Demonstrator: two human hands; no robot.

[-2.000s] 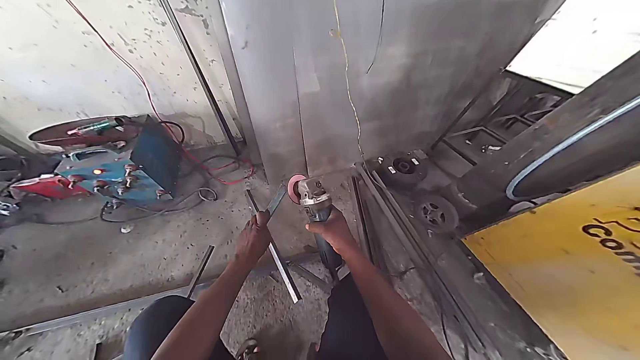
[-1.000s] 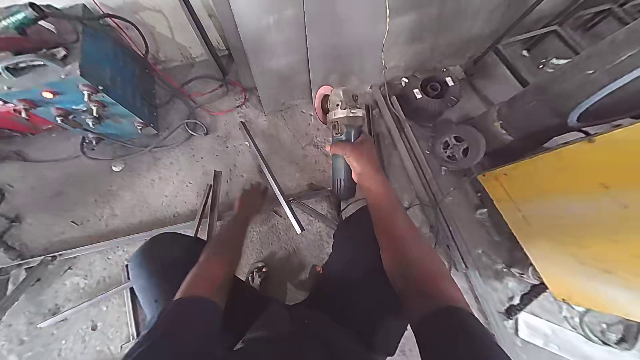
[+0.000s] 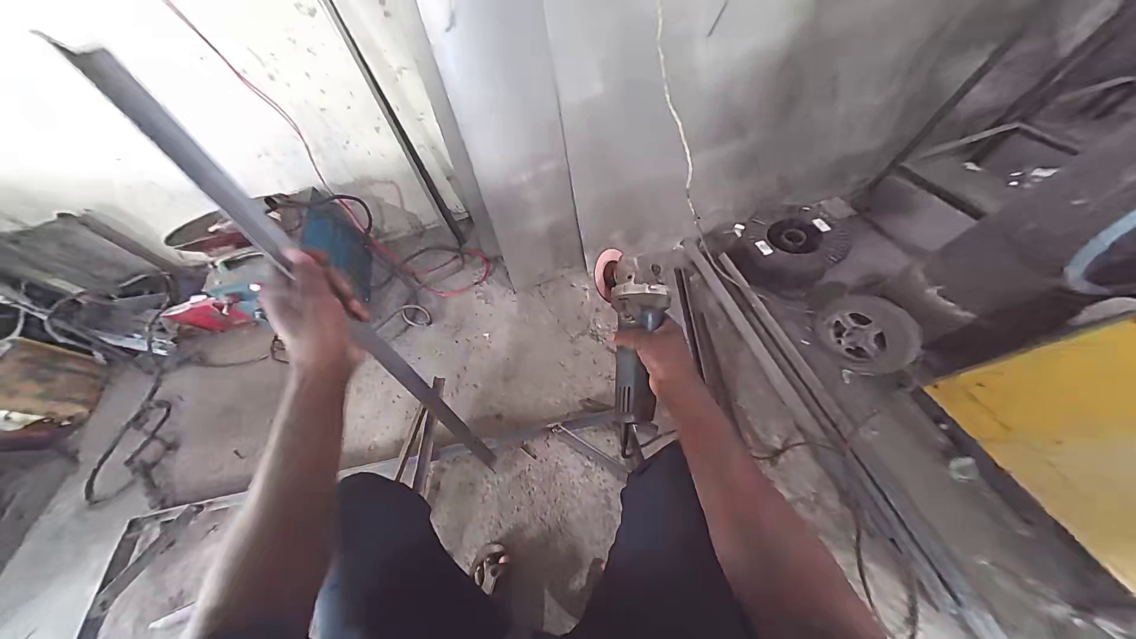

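Note:
My left hand [image 3: 315, 315] is closed around a long steel angle bar [image 3: 195, 169], which slants from the upper left down to the floor area before my knees. My right hand [image 3: 657, 351] grips an angle grinder [image 3: 637, 382] by its body, with the pinkish disc [image 3: 608, 273] at the top pointing away from me. The grinder is to the right of the bar and apart from it. Whether the disc is spinning cannot be told.
A blue welding machine [image 3: 337, 248] with cables stands at the left. Steel bars [image 3: 772, 346] lie on the floor at the right, beside a wheel [image 3: 865, 333] and a dark round part [image 3: 794, 238]. A yellow panel [image 3: 1056, 435] is at far right, a metal sheet [image 3: 515, 133] ahead.
One second ago my left hand was low near the floor with a bar lying ahead of it; now it holds a bar raised at the left. The grinder has stayed in my right hand.

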